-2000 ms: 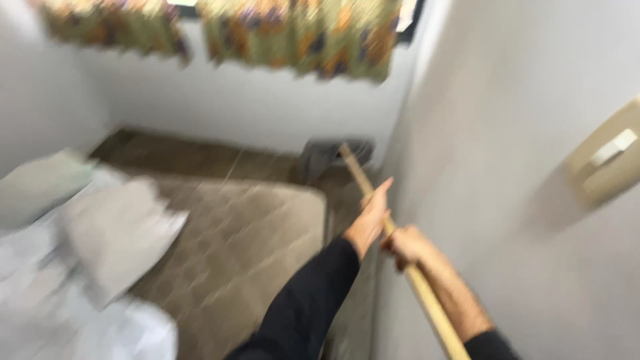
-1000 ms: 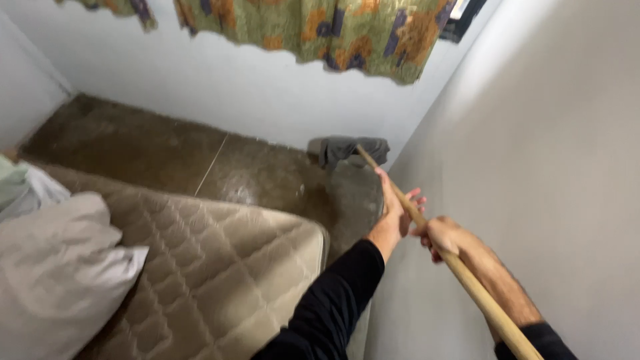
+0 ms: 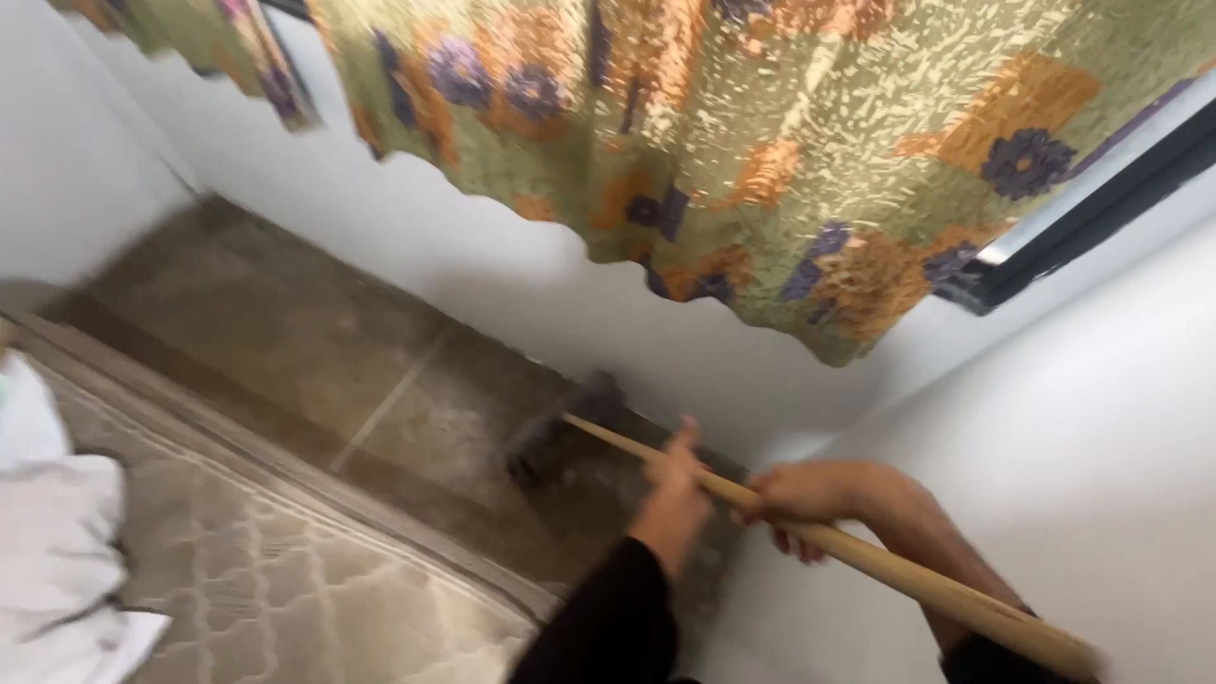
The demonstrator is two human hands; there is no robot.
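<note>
A long wooden pole slants from the lower right toward the floor. Its far end meets a blurred dark grey head, seemingly wrapped in cloth, on the brown floor close to the wall under the curtain. My right hand is closed around the pole at mid-length. Farther down the pole, my left hand is against it, with a finger or thumb pointing up; how firmly it grips is unclear from the blur.
A quilted beige mattress lies at the lower left, with white bedding on it. A flowered curtain hangs over the window, whose dark frame shows at right. A white wall stands close on the right.
The grey head has moved left along the floor, out of the corner by the right wall where it was a second ago. The view has turned and come nearer the curtain.
</note>
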